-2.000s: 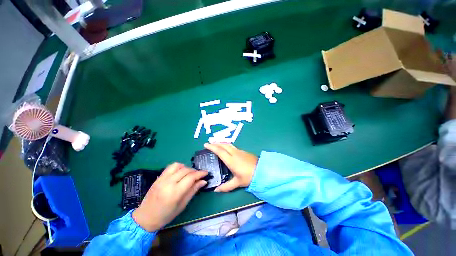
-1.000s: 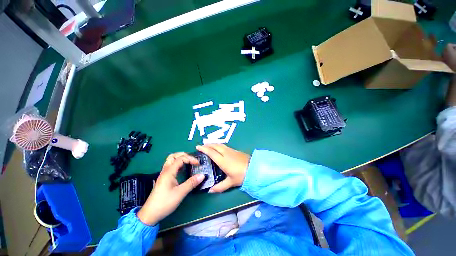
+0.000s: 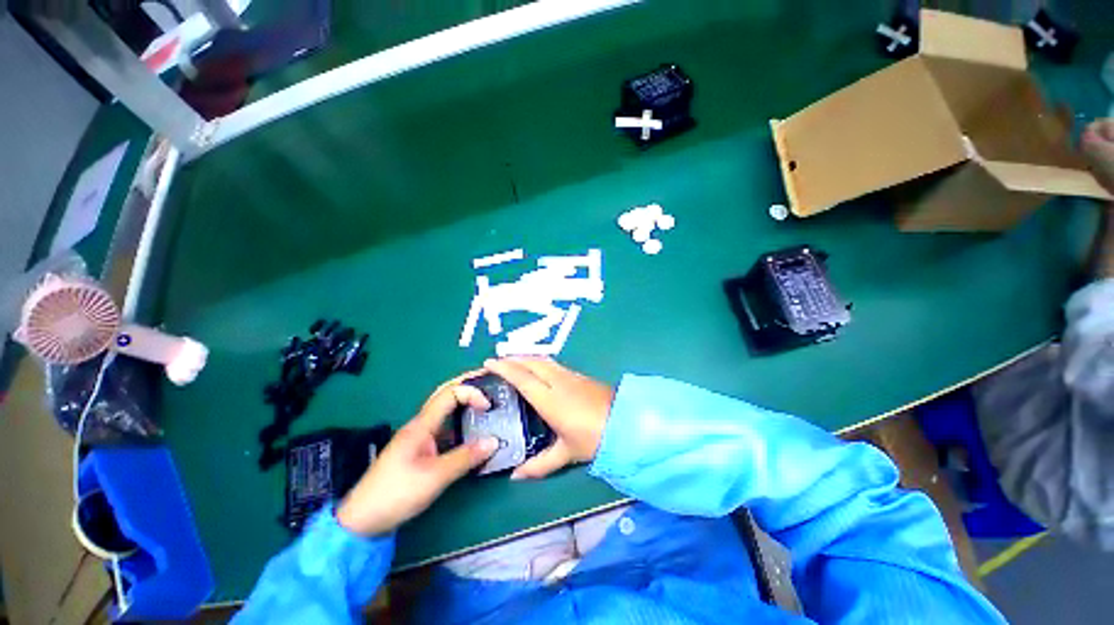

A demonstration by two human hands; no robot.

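Note:
A black unit [image 3: 498,427] with pale printed text on its upper face rests at the near edge of the green bench. My left hand [image 3: 415,454] holds its left side, with fingertips on the printed face. My right hand [image 3: 560,409] holds its right side. A second black unit [image 3: 315,474] lies just left of my left hand. Small black parts [image 3: 315,363] lie in a heap beyond it. White strips [image 3: 535,297] lie in a loose pile beyond my hands. White round pads [image 3: 645,225] lie in a cluster to their right.
Another black unit [image 3: 794,296] stands at right. One with crossed white strips [image 3: 657,103] is farther back. An open cardboard box [image 3: 861,134] lies at upper right, near another person's hand [image 3: 1097,149]. A pink fan [image 3: 71,320] and blue dispenser [image 3: 144,531] are at left.
My left hand has shifted from fingertips at the unit's near right to thumb and fingers spread over its printed face. My right hand keeps its hold. The view has shifted slightly.

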